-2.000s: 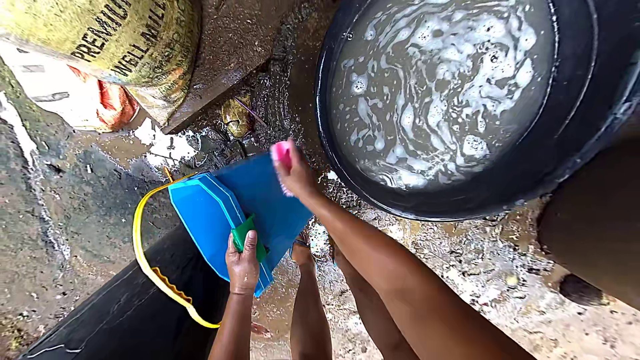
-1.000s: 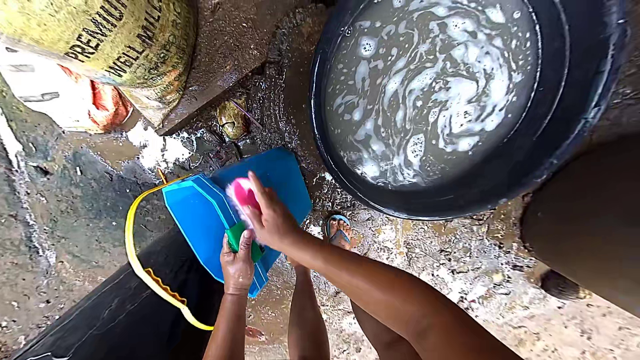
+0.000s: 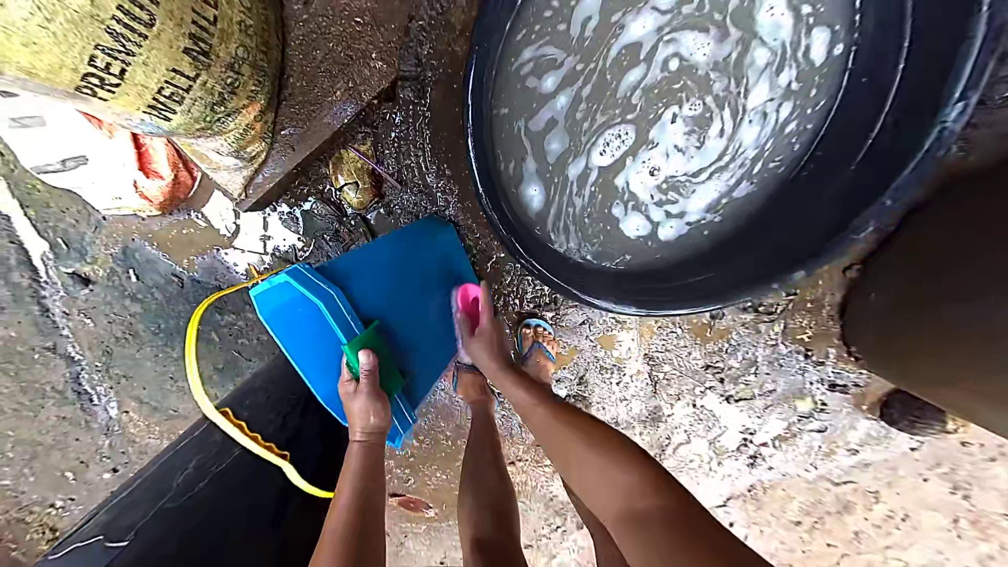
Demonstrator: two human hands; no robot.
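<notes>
A blue plastic container with angular sides lies tilted below the tub, and a curved yellow handle loops out to its left. My left hand grips its near rim, with a green piece, perhaps a scouring pad, at the thumb. In my right hand is a pink scrub brush, at the container's right edge; whether its bristles touch the plastic cannot be told. Foamy grey water fills part of a large black tub at the upper right.
A printed woven sack rests on a slab at upper left. A black cylindrical object stands at lower left. A dark rounded container is at the right. My sandalled foot is on the wet, muddy ground.
My right hand with the pink brush has moved from over the container's rim near my left hand to its right edge. My left hand keeps its hold on the rim.
</notes>
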